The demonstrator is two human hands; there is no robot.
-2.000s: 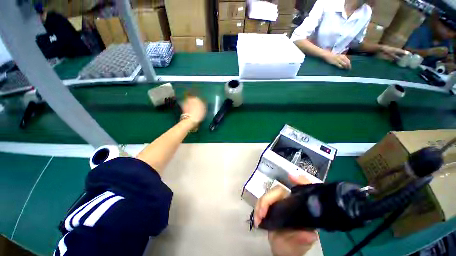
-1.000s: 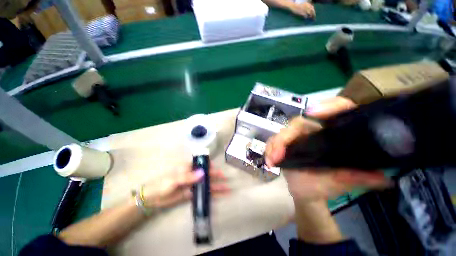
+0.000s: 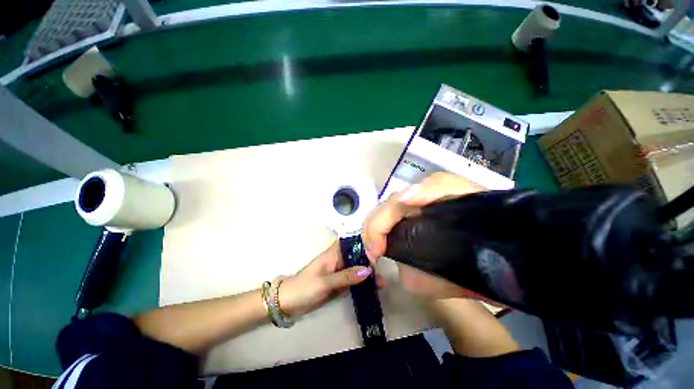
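A hair dryer with a cream-white barrel (image 3: pixel 358 220) and a black handle (image 3: pixel 367 308) lies on the beige work mat (image 3: pixel 221 220). My left hand (image 3: pixel 335 279) grips the handle, thumb on top. My right hand (image 3: pixel 411 220) holds the thick black electric screwdriver (image 3: pixel 517 251), its front end over the top of the handle near the barrel. My fingers hide the bit, and no screw can be made out.
The silver-grey screw feeder (image 3: pixel 434 161) stands right of the hair dryer, a brown carton (image 3: pixel 593 144) beyond it. Another hair dryer (image 3: pixel 141 203) is at the mat's left edge. Hair dryers also lie on the green conveyor belt (image 3: pixel 304 83). A black crate (image 3: pixel 593 349) is at lower right.
My left hand has come back from the belt and now holds a hair dryer on the mat. My right hand has brought the screwdriver from the feeder onto its handle. The view has tilted down.
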